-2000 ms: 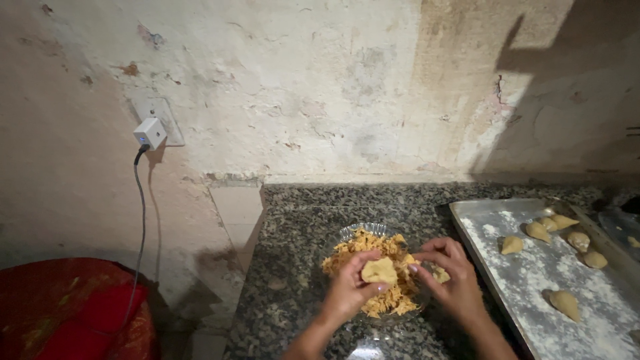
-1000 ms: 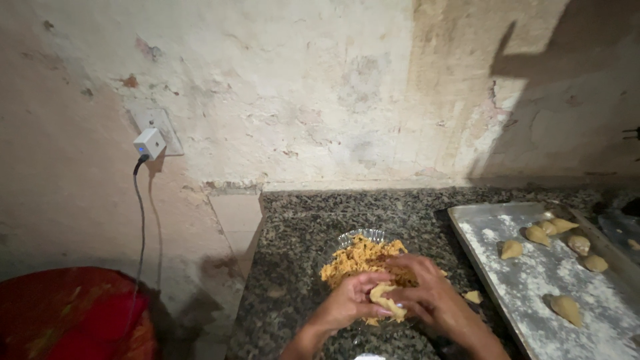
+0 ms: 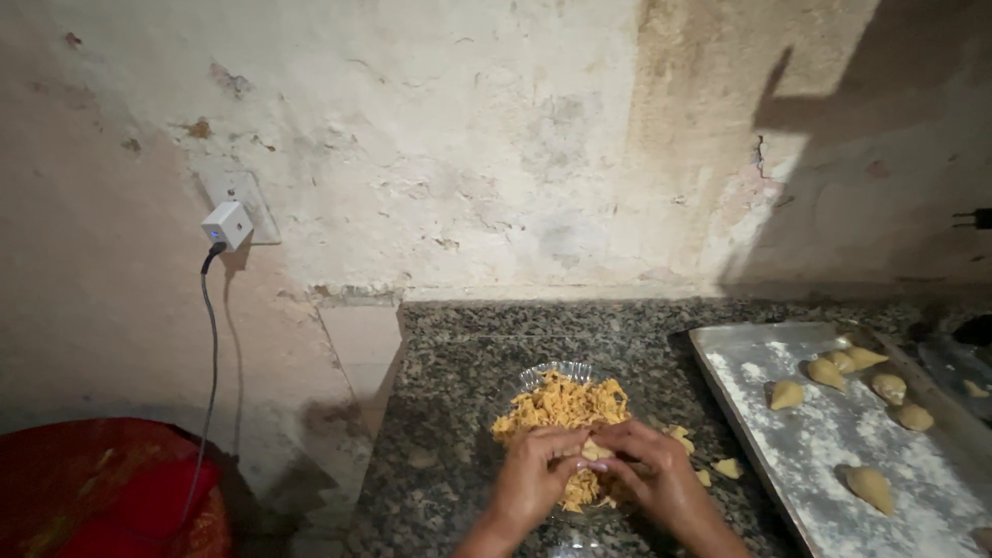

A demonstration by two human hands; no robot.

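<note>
My left hand [image 3: 539, 473] and my right hand [image 3: 651, 465] meet over a clear glass bowl [image 3: 556, 372] of orange shredded filling [image 3: 562, 407]. Between their fingertips both pinch one piece of pale dough [image 3: 594, 449], mostly covered by the fingers. Scraps of dough [image 3: 727, 467] lie on the granite countertop just right of my right hand. Further right, a floured metal baking tray [image 3: 756, 457] holds several teardrop-shaped dough pieces [image 3: 869, 488].
The granite countertop [image 3: 465, 372] runs along a worn plaster wall. On the wall at left, a white charger [image 3: 228, 226] with a dark cable [image 3: 213, 333] is plugged in. A red round object [image 3: 93, 457] with red cloth stands at lower left.
Two seconds ago my hands were apart, with dough opened flat in the left one. Now both hands are together on the dough, its edges drawn in between the fingertips.
</note>
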